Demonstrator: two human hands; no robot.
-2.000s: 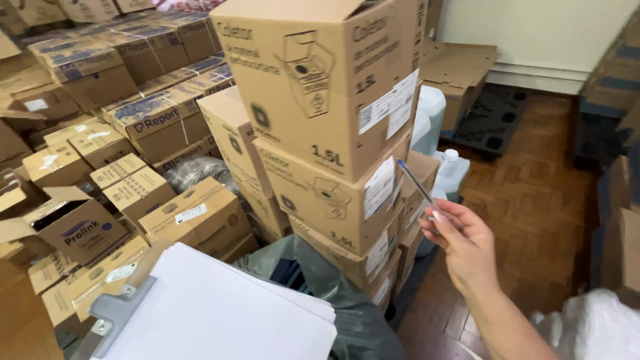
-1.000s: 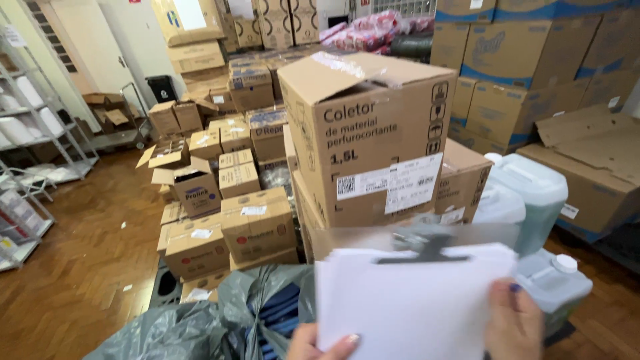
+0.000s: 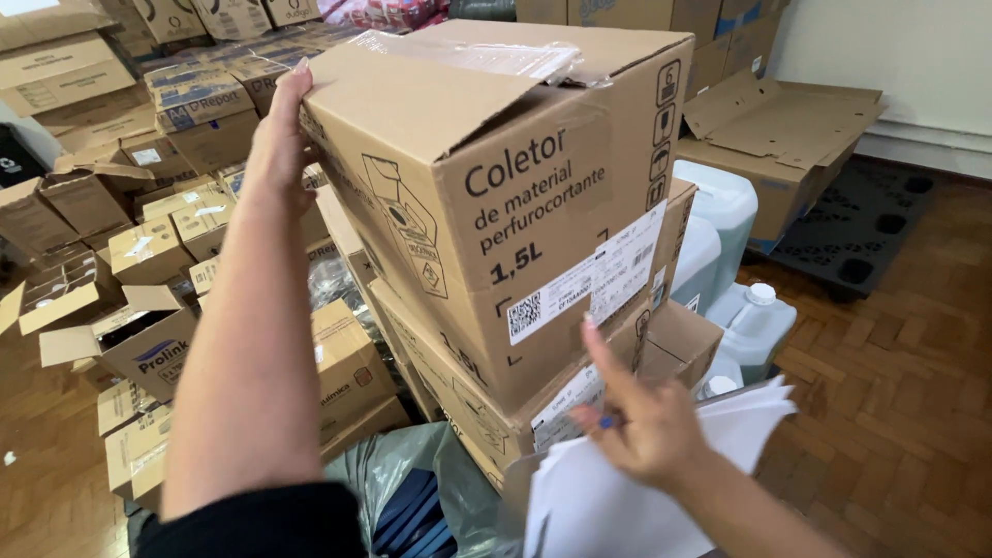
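A taped cardboard carton [image 3: 387,201] printed "Coletor" tops a stack, over a similar carton [image 3: 465,387]. My left hand [image 3: 288,128] grips its back left corner; some of its fingers are hidden. My right hand [image 3: 643,418] is in front of the carton, index finger extended at the lower edge of its white label [image 3: 587,271]. A blue tip between the other fingers appears to be the end of the pen [image 3: 606,422], mostly hidden by the hand. Loose white papers [image 3: 604,504] lie below and behind my right hand and forearm; the clipboard is mostly hidden.
Pale blue-green jugs [image 3: 750,322] stand right of the stack. Behind them, flattened cardboard [image 3: 783,116] lies on a carton near a black pallet [image 3: 852,225]. Many cartons [image 3: 147,341] crowd the left. A grey plastic bag [image 3: 457,473] with blue items sits below the stack.
My left hand has moved from the papers up to the top carton's back left corner. My right hand has left the papers' edge and extends a finger at the label. The view has come closer.
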